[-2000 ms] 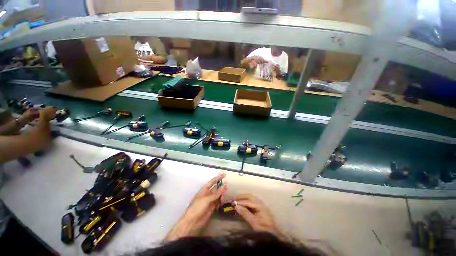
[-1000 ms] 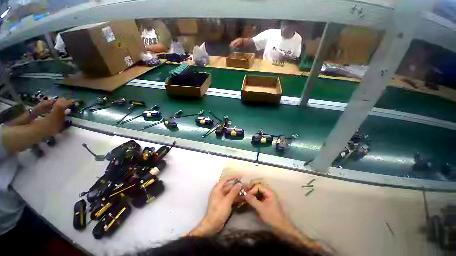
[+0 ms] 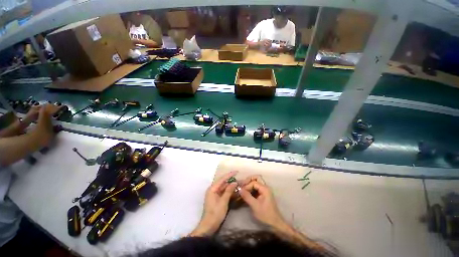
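Note:
My left hand [image 3: 218, 202] and my right hand [image 3: 259, 200] meet over the bench at the lower centre. My left fingertips pinch a tiny green part [image 3: 231, 179]. My right fingertips are closed on a small pale part [image 3: 238, 189] right beside it. A dark unit [image 3: 238, 200] shows between the hands, mostly hidden by the fingers. A heap of black-and-yellow units [image 3: 116, 185] with leads lies on the bench to the left.
Several units lie along the green conveyor belt [image 3: 191, 134] beyond the bench. Green strips [image 3: 305, 180] lie right of my hands. Dark units [image 3: 445, 218] sit at the far right. A pale slanted post [image 3: 347, 90] rises at right. Another person's arms [image 3: 30, 135] reach in at left.
The view has shifted. My hands have come closer together, and the dark unit is now mostly hidden between them. The person across the belt has brought both hands together.

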